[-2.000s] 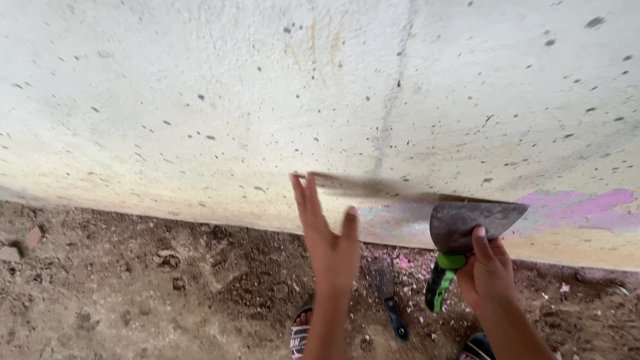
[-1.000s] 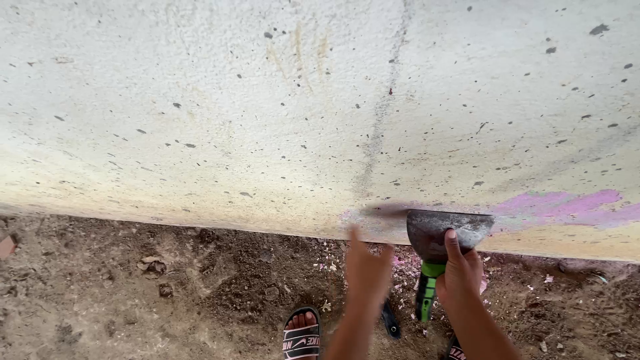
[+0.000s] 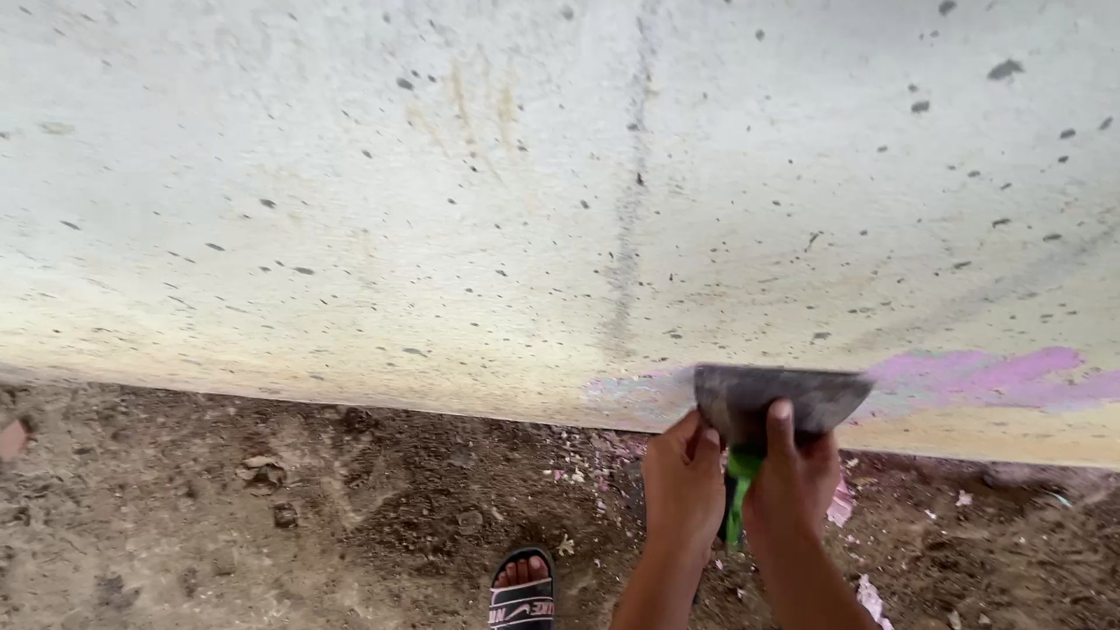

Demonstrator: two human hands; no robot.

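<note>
A wide metal scraper (image 3: 779, 398) with a green and black handle is in front of the lower part of a speckled white wall (image 3: 437, 219). My right hand (image 3: 792, 472) grips it, thumb on the blade. At the blade's lower left corner is my left hand (image 3: 687, 477), its fingers bent and close to the metal; whether it pinches the blade cannot be told. To the right of the blade a pink and grey patch (image 3: 989, 376) shows where the wall surface differs, and a paler patch (image 3: 634, 394) lies to its left.
Brown soil (image 3: 219, 516) runs along the wall's base, with pink and white flakes (image 3: 604, 455) scattered near my hands. My foot in a black slide sandal (image 3: 523, 591) stands at the bottom. A reddish fragment (image 3: 13, 437) lies far left.
My left hand, apart from the scraper two seconds ago with its fingers spread, has come to the blade's left corner. My right hand still holds the scraper.
</note>
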